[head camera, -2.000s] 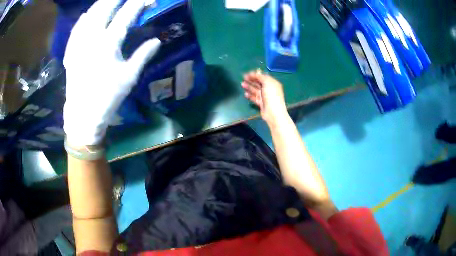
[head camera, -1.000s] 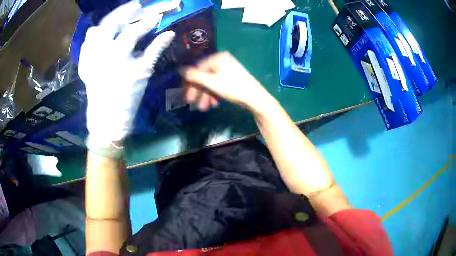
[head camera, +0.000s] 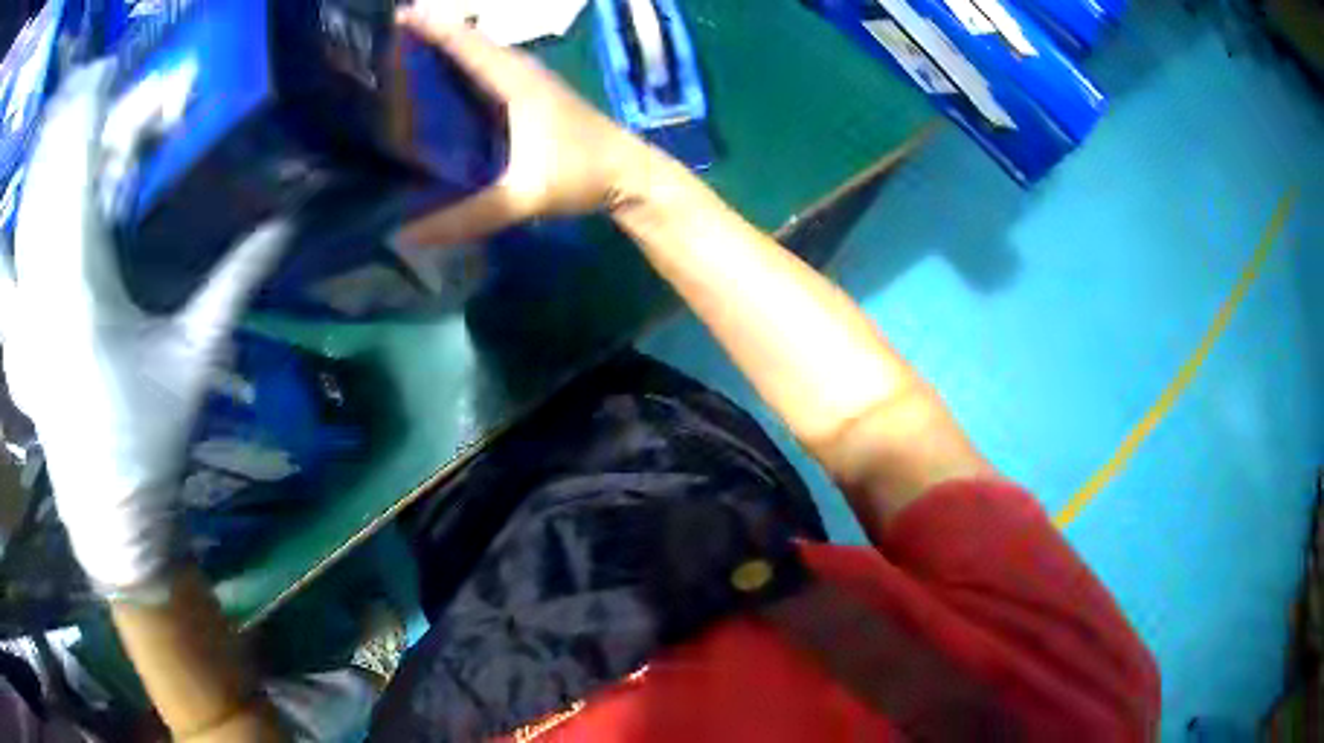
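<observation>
A blue and black printed retail box (head camera: 312, 109) is held up at the upper left, blurred. My left hand (head camera: 124, 334), in a white glove, grips its left and lower side with the thumb spread along the underside. My bare right hand (head camera: 530, 138) grips its right end, fingers above and thumb below. The blue tape dispenser (head camera: 649, 66) stands on the green bench right of my right hand, cut by the top edge.
Printed boxes (head camera: 966, 66) stand in a row at the upper right by the bench edge (head camera: 857, 182). White sheets (head camera: 523, 18) lie at the top. Another blue box (head camera: 247, 450) lies below the held one. Light blue floor with a yellow line is at right.
The box has risen and turned away from the bench. My right hand has moved from its front onto its right end. The view has shifted, so the dispenser and box row appear further left and up.
</observation>
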